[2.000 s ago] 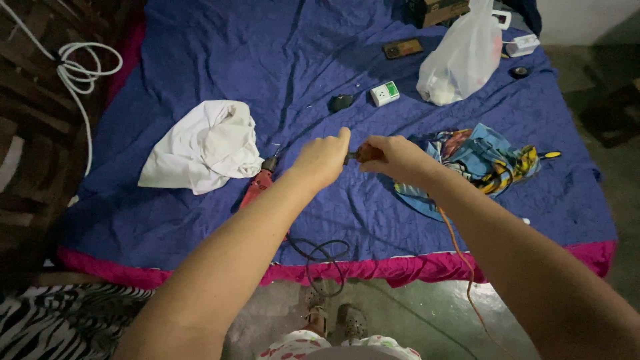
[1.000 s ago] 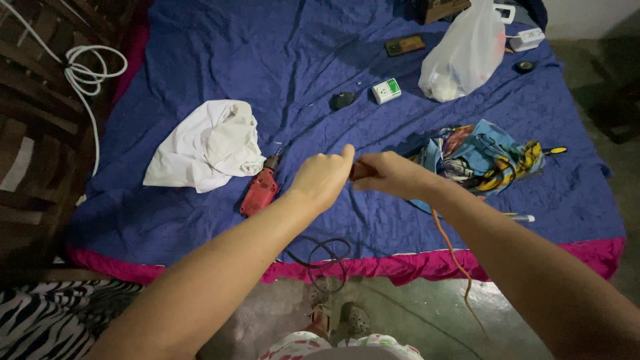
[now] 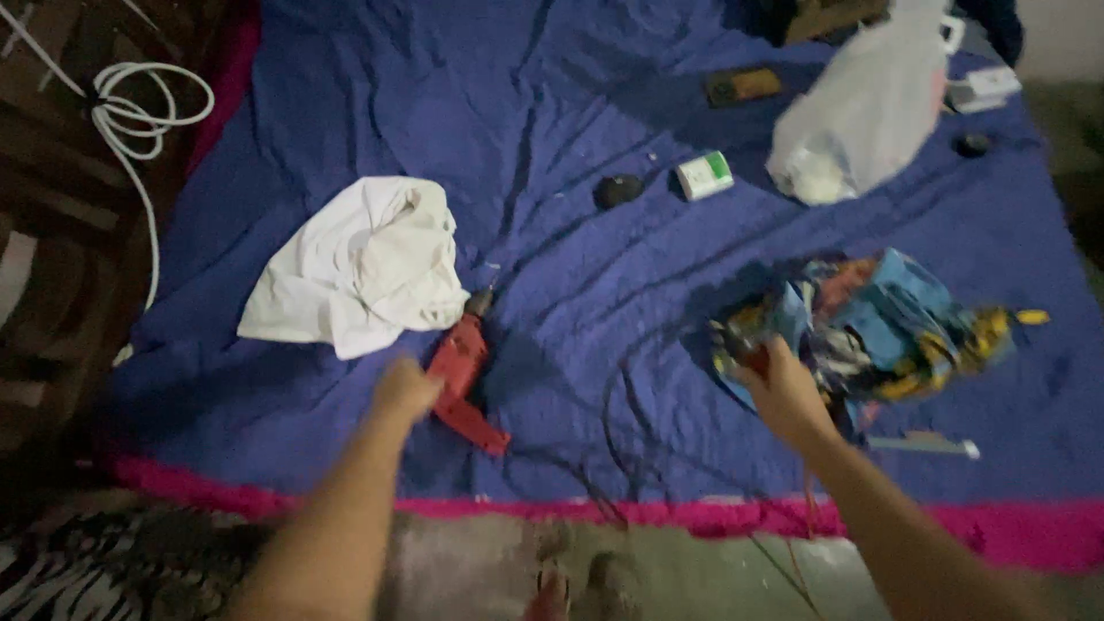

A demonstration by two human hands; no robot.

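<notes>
Blurred by motion, my left hand (image 3: 408,390) is at the left side of a red power drill (image 3: 461,358), its fingers close to the body; whether it grips the drill does not show. The drill lies on the blue bedsheet with its chuck pointing away, beside a crumpled white cloth (image 3: 371,259). My right hand (image 3: 783,388) is at the left edge of a bunched multicoloured cloth (image 3: 897,319), with a dark reddish object partly visible at its fingertips. A black cord (image 3: 608,423) trails over the sheet between my hands. An orange cord (image 3: 809,500) hangs below my right forearm.
A white plastic bag (image 3: 862,112), a white-and-green box-shaped item (image 3: 705,176), a round black object (image 3: 617,191) and a brown rectangular object (image 3: 743,86) lie farther back. A coiled white cable (image 3: 142,108) hangs at left. The bed's pink edge (image 3: 681,517) runs along the front.
My hands were together over the middle of the bed and have moved apart, the left one to the drill, the right one to the multicoloured cloth. The black cord has shifted.
</notes>
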